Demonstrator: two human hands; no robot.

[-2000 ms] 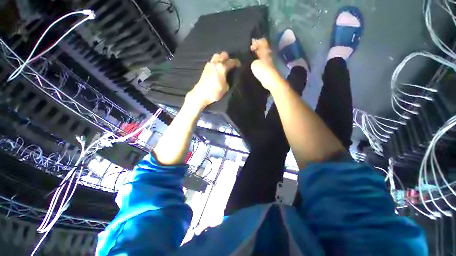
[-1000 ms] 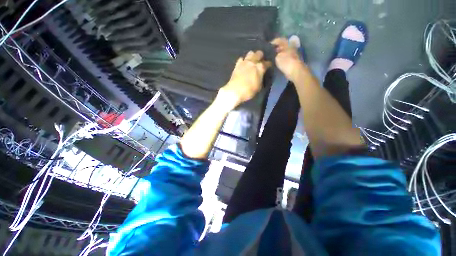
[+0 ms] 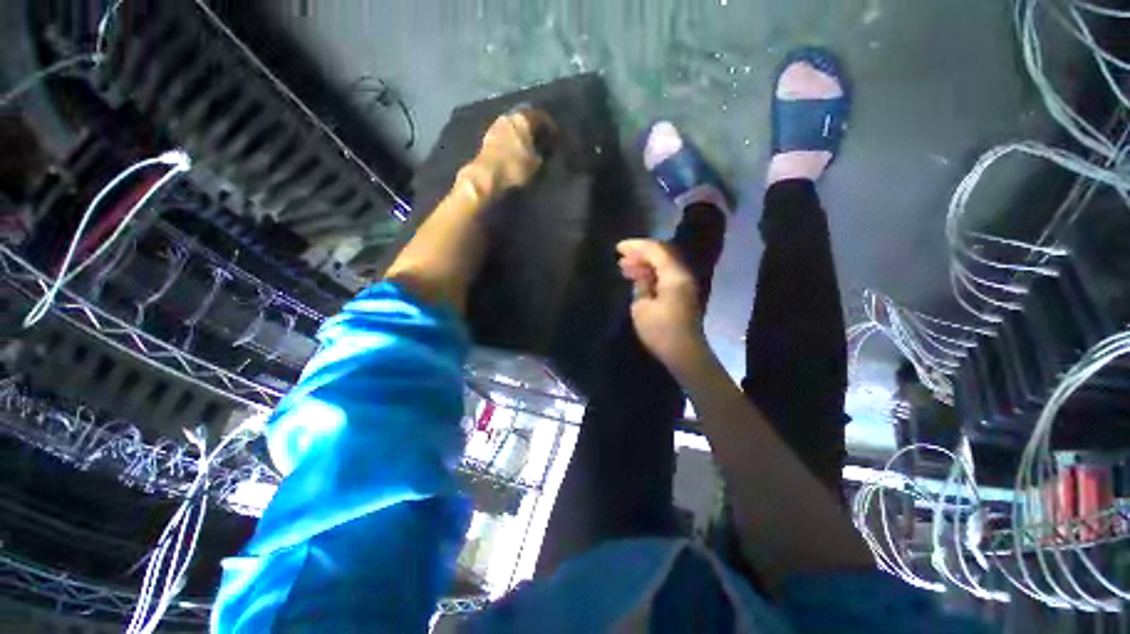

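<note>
A black stack of trays stands on the floor in front of me, left of my feet. My left hand is over its top surface near the far edge, fingers bent down; whether they grip anything is hidden. My right hand is in the air to the right of the stack, above my leg. Its fingers are curled in and nothing shows in it.
Wire racks with black slotted holders and white cables run along the left. Looped white cables hang from a rack at the right. My blue slippers are on the grey-green floor.
My hands have moved apart: the left reaches farther over the stack, the right has drawn back towards me. The stack's top shows at a different angle, and the view has shifted.
</note>
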